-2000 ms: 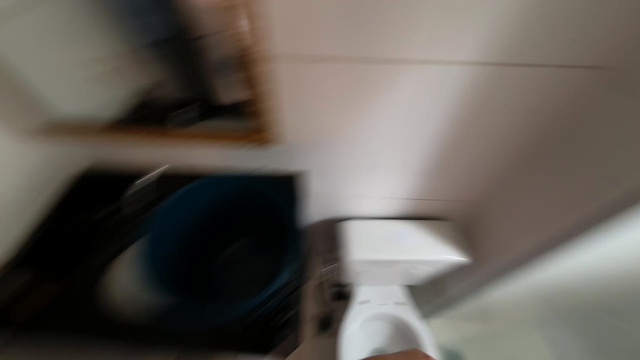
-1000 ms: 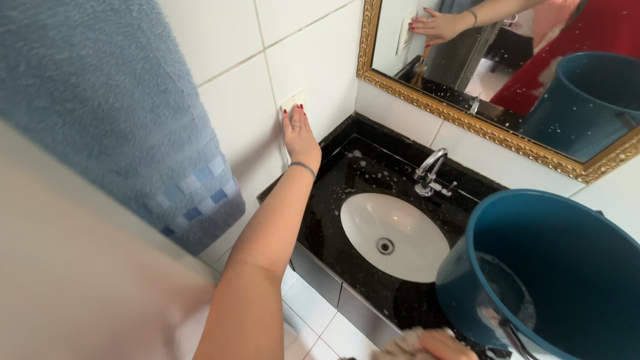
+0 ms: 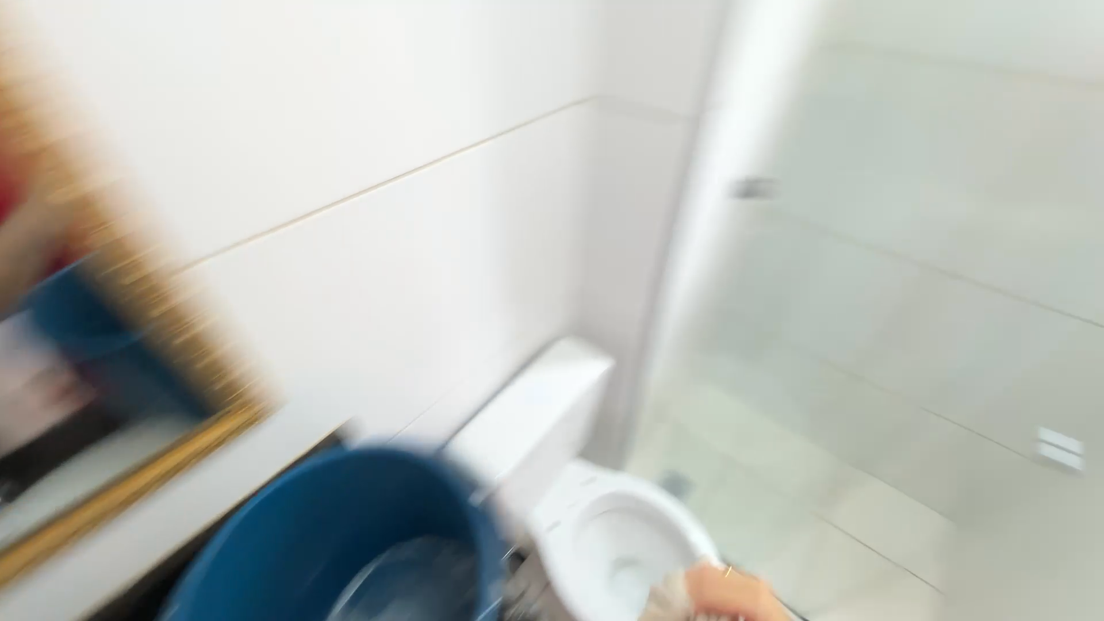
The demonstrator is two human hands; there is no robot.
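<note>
At the bottom edge of the head view, my right hand [image 3: 733, 593] is partly in frame, its fingers closed on a pale cloth [image 3: 668, 597], both blurred. Left of it is a blue plastic bucket [image 3: 259, 552] with what looks like water inside, on the dark countertop [image 3: 185, 552]. Beyond my right hand is a white toilet bowl [image 3: 638, 526] with no lid over it, and its cistern [image 3: 535, 405] is against the wall. My left hand is out of view.
A gold-framed mirror [image 3: 203, 444] hangs at the left above the countertop, reflecting the bucket. At the right is a glass shower panel [image 3: 862, 285] with small metal fittings, and pale floor tiles [image 3: 871, 517] show behind it. White tiled wall [image 3: 362, 285] fills the middle.
The view has swung right from the sink to the toilet and shower. My left hand, on a wall switch plate a second ago, has left the view.
</note>
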